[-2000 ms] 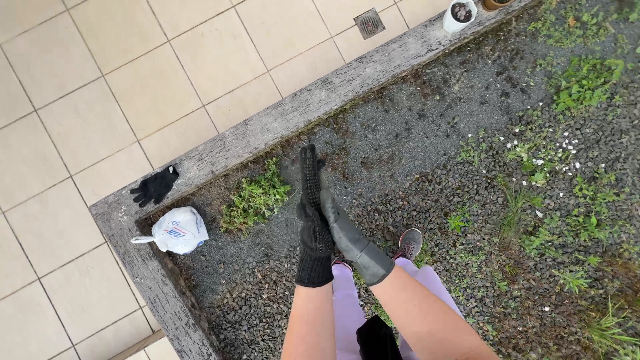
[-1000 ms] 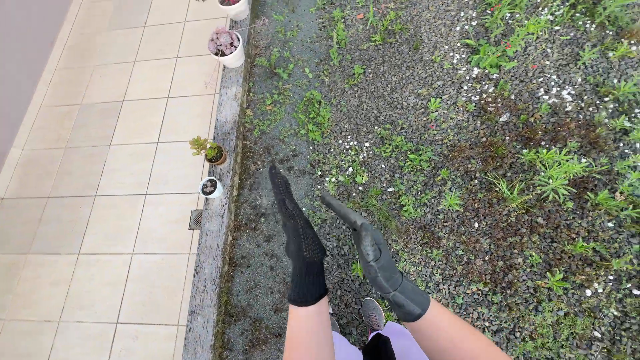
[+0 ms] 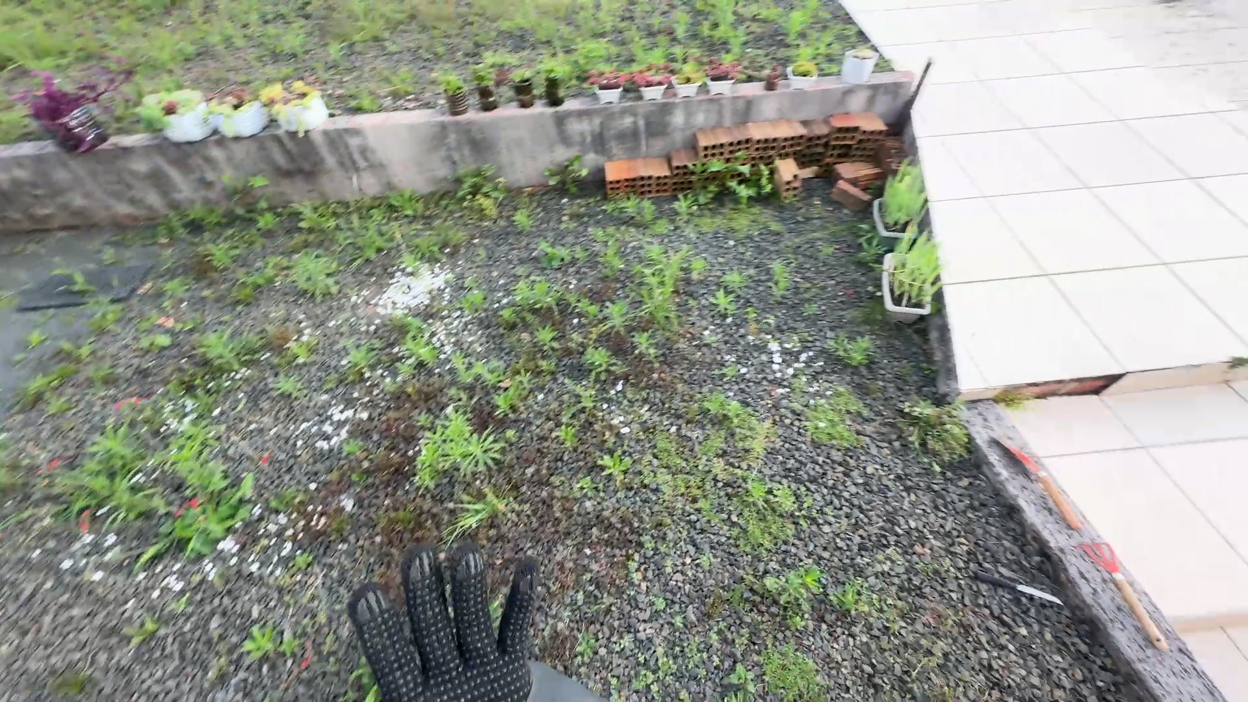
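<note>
My left hand (image 3: 448,629), in a black knitted glove with light dots, is at the bottom edge left of centre. Four fingers point up, somewhat spread, with nothing held in them. A smooth grey piece of my right hand's glove (image 3: 561,686) shows just beside its wrist; the rest of that hand is out of frame or hidden. Dark gravel with green weeds (image 3: 458,448) lies beyond the fingers. At the right, a knife with a black handle (image 3: 1019,587) rests on the gravel. Two red-headed garden hand tools with wooden handles, one upper (image 3: 1058,499) and one lower (image 3: 1126,593), lie on the concrete curb.
A low concrete wall (image 3: 390,161) with potted plants crosses the back. Hollow clay bricks (image 3: 751,146) are stacked against it. Planters (image 3: 907,288) stand beside the raised tiled floor (image 3: 1072,214) at the right. White pebbles (image 3: 414,290) are scattered over the gravel.
The view has swung widely to another part of the yard. My hands, palm to palm two seconds ago and apart one second ago, are now low in view, the right mostly unseen.
</note>
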